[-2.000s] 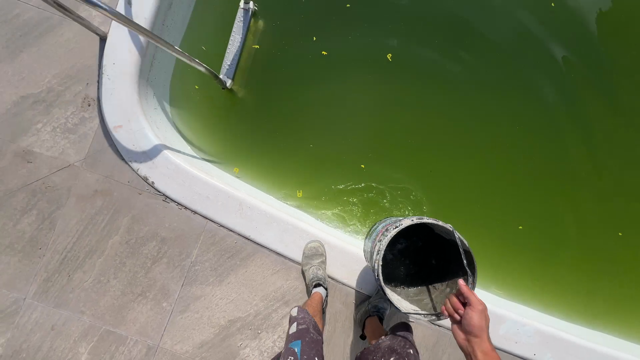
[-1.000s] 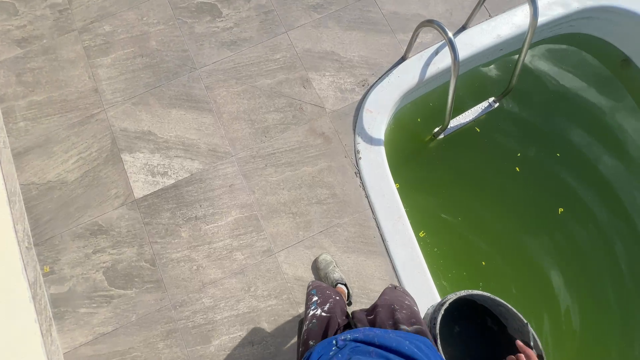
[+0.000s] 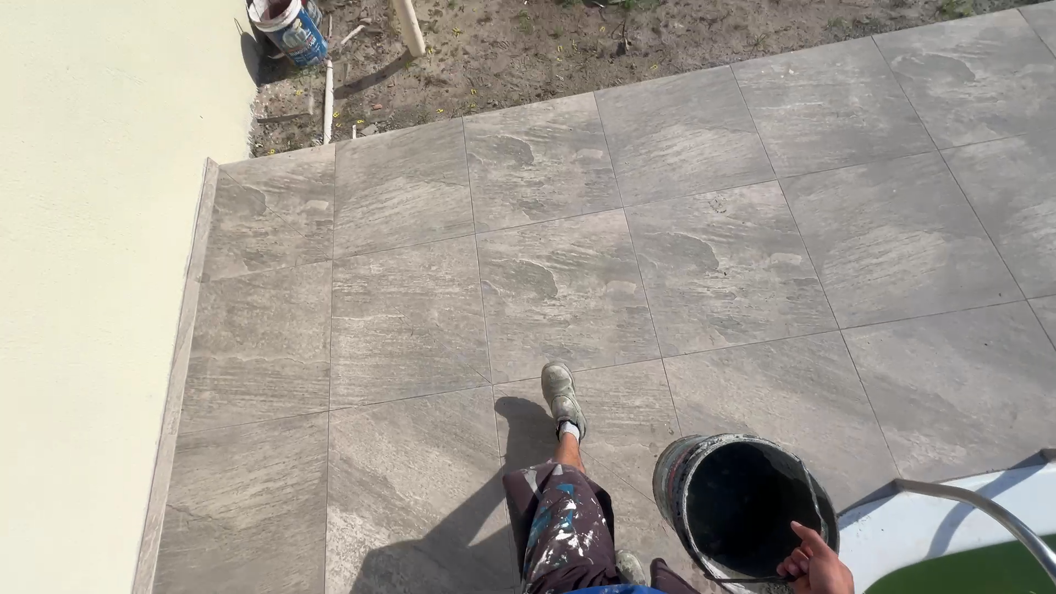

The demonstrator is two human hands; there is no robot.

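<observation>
My right hand (image 3: pixel 815 563) holds the wire handle of a round, dirt-stained bucket (image 3: pixel 685 487) at the lower right. The bucket hangs beside my legs, with its open mouth facing up. Its inside is dark, and I cannot tell how full it is. My left hand is out of the frame. Below me, my paint-spattered shorts (image 3: pixel 569 524) show, and one dusty shoe (image 3: pixel 563 394) is forward on the grey tiles (image 3: pixel 569 289).
The pool's white rim (image 3: pixel 949 511), green water (image 3: pixel 973 573) and metal ladder rail (image 3: pixel 990 507) lie at the lower right. A cream wall (image 3: pixel 91 247) runs along the left. Beyond the tiles are bare soil (image 3: pixel 528 58), a blue-and-white bucket (image 3: pixel 299 37) and a post (image 3: pixel 408 26).
The view has swung strongly away from the pool toward the tiles and soil. The bucket was over the pool's edge two seconds ago; now it hangs over the paving, still in my right hand.
</observation>
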